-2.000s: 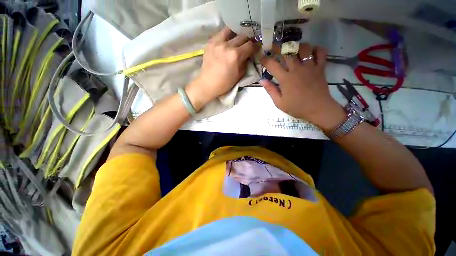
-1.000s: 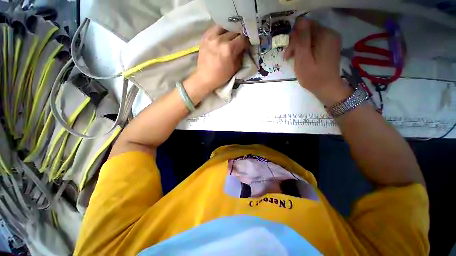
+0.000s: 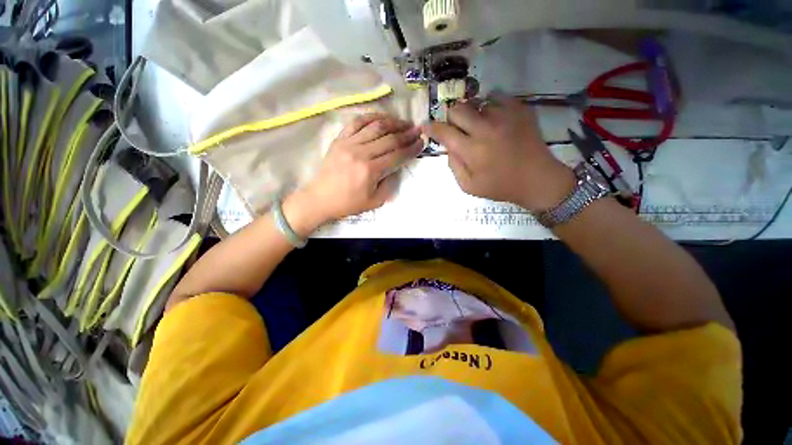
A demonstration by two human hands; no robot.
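Observation:
A beige cloth piece (image 3: 278,96) with a yellow line of trim (image 3: 291,120) lies on the white table, left of the sewing machine's needle area (image 3: 427,83). Grey-beige straps (image 3: 94,187) loop from its left end. My left hand (image 3: 369,161) lies on the cloth's right part, fingertips holding its edge just in front of the presser foot. My right hand (image 3: 486,143) meets it there, thumb and finger pinched at the cloth's right edge. The fingers hide what exactly the right hand grips.
Scissors with red handles (image 3: 627,106), a purple piece (image 3: 660,80) and small dark snips with red (image 3: 603,161) lie at the right. A pile of similar pieces with yellow edges (image 3: 95,226) is at the left. A printed scale (image 3: 512,213) runs along the table's front edge.
My right hand has come back from the machine's right side to the cloth edge beside my left hand. My left hand has moved down and left, showing more of the yellow trim.

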